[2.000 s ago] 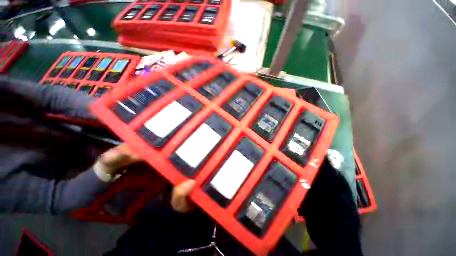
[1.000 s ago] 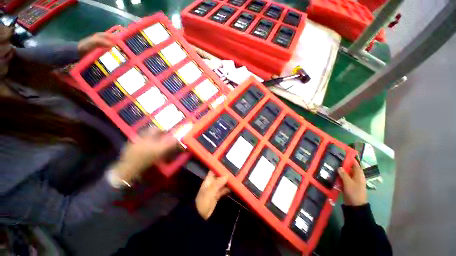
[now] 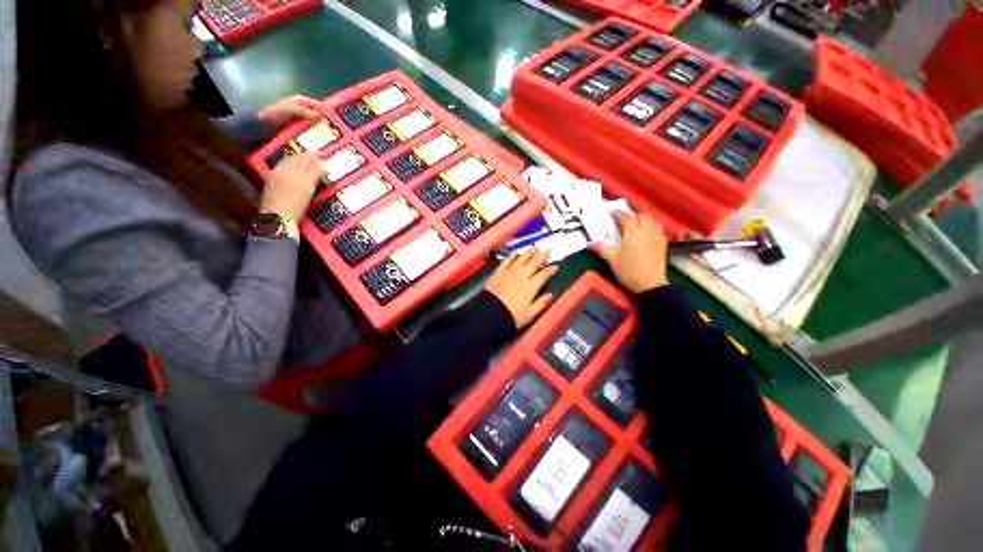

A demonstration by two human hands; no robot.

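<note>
A red phone tray (image 3: 440,440) lies in front of me with phones back up, some with white labels; my right arm covers part of it. A loose heap of white and blue rectangles (image 3: 582,210) lies beyond it. My right hand (image 3: 638,250) is at the heap's right side, fingers on the white pieces; whether it grips one cannot be told. My left hand (image 3: 522,285) is at the heap's near left edge, fingers apart, with no held thing visible.
A seated person (image 3: 162,216) at left handles a red tray (image 3: 379,315) of keypad phones with lit screens. Stacked red trays (image 3: 631,164) stand beyond the heap. A small mallet (image 3: 763,244) lies on a white pad (image 3: 830,194). Metal posts (image 3: 916,313) stand at right.
The tray I held with both hands is down in front of me, and both hands have let go and moved to the heap. The other person's tray is lower and turned.
</note>
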